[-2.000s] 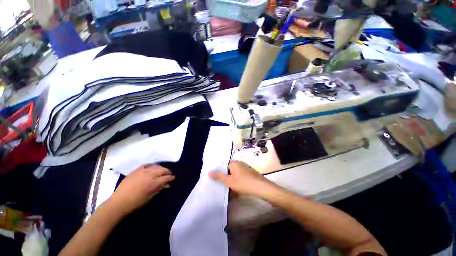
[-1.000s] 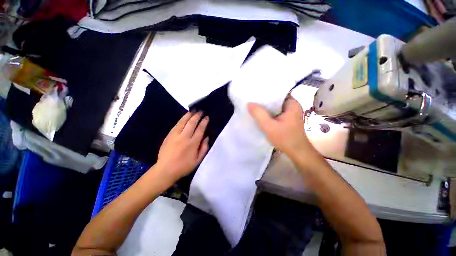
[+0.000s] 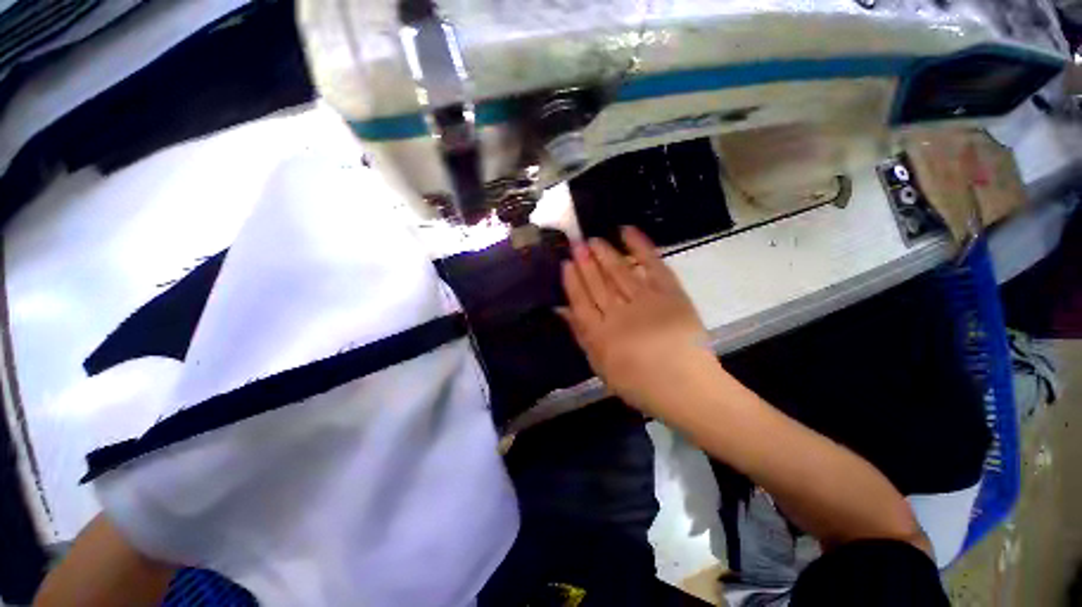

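Observation:
A white panel (image 3: 320,474) with a narrow black strip (image 3: 285,385) across it lies left of the needle and hangs over the table's front edge. A black piece (image 3: 516,302) extends from it to the lit presser foot (image 3: 519,219) of the sewing machine (image 3: 759,95). My right hand (image 3: 629,302) lies palm down, fingers slightly spread, with its fingertips at the black piece's right edge beside the presser foot. Of my left hand (image 3: 101,569), only the wrist and forearm show at the lower left; its fingers are hidden by the white panel.
A black fabric patch (image 3: 653,190) lies on the bed under the machine arm. A switch panel (image 3: 908,196) is at the right. Layered panels (image 3: 71,59) lie at the upper left. Black fabric (image 3: 866,368) and a blue printed strip (image 3: 991,391) are below the table's right side.
The view has moved closer to the machine. The white panel is spread left of the needle, with the black piece at the foot. My right hand has moved beside it; my left has gone behind the panel.

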